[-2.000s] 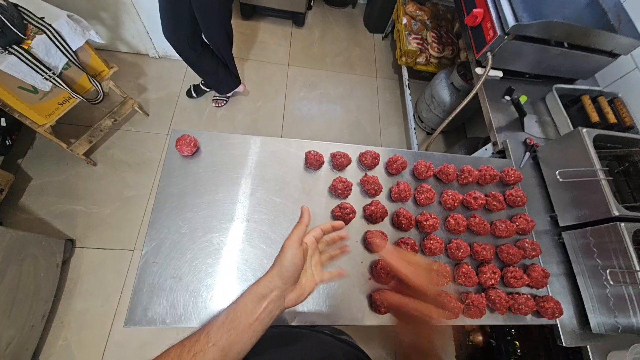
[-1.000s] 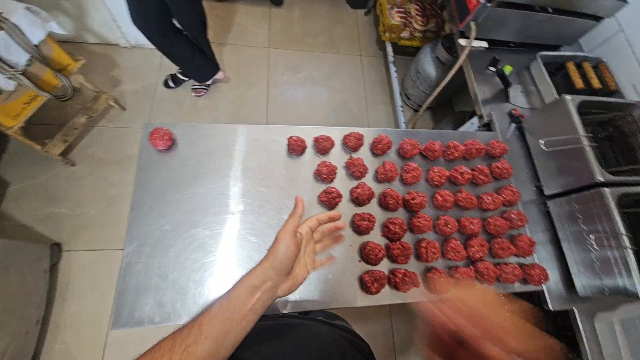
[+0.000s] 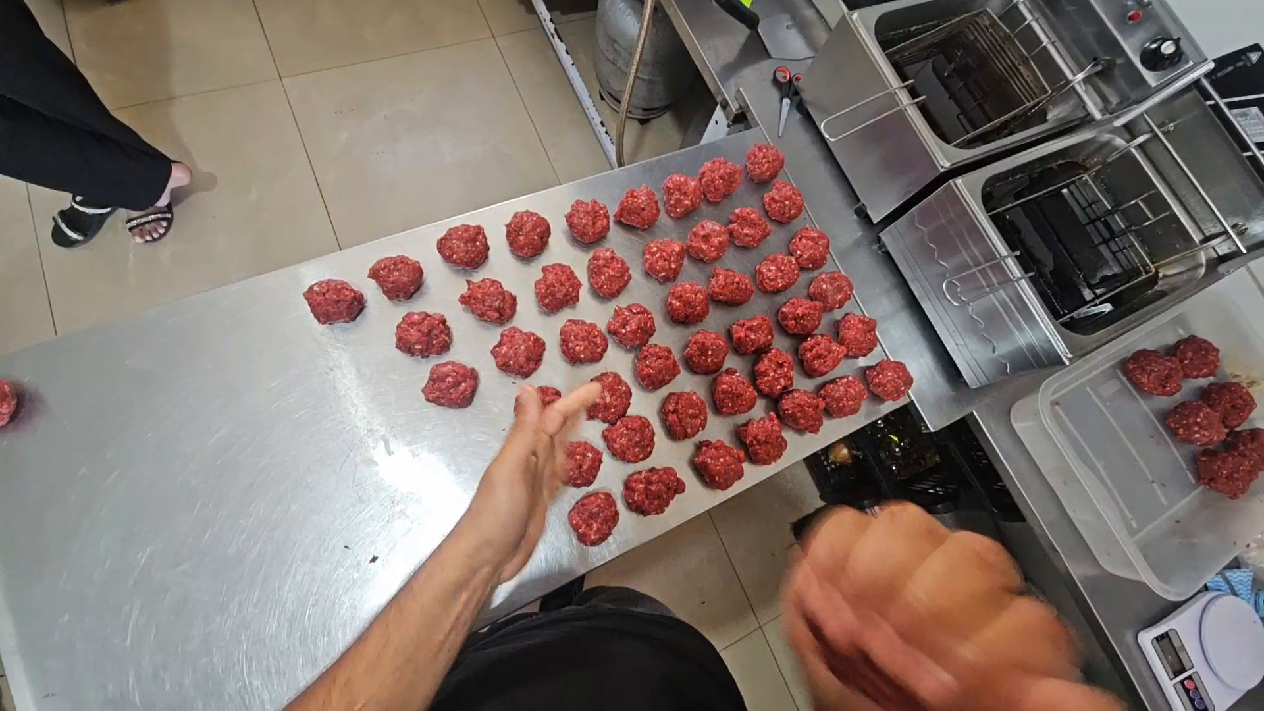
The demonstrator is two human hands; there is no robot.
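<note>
Rows of raw ground-meat balls (image 3: 655, 366) cover the right part of a stainless steel table (image 3: 197, 474), and one more ball (image 3: 5, 402) lies at the far left edge of view. My left hand (image 3: 523, 474) hovers over the table, fingers apart and empty, hiding part of a meat ball behind its fingertips. My right hand (image 3: 918, 602), blurred and large, is off the table's near right side with its fingers curled; whether it holds anything is not visible. To its upper right, a clear plastic tub (image 3: 1106, 484) holds several more meat balls (image 3: 1195, 422).
Two deep fryers with wire baskets (image 3: 1076, 247) stand at the upper right. Scissors (image 3: 785, 94) lie on the counter beside them. A white kitchen scale (image 3: 1205, 647) sits at the lower right. Beyond the table are a gas cylinder (image 3: 642, 54) and a person's sandalled feet (image 3: 114, 217).
The view has turned right, bringing the tub and scale into sight. My right hand has moved from over the meat rows to beyond the table's near right edge. My left hand stays raised over the table.
</note>
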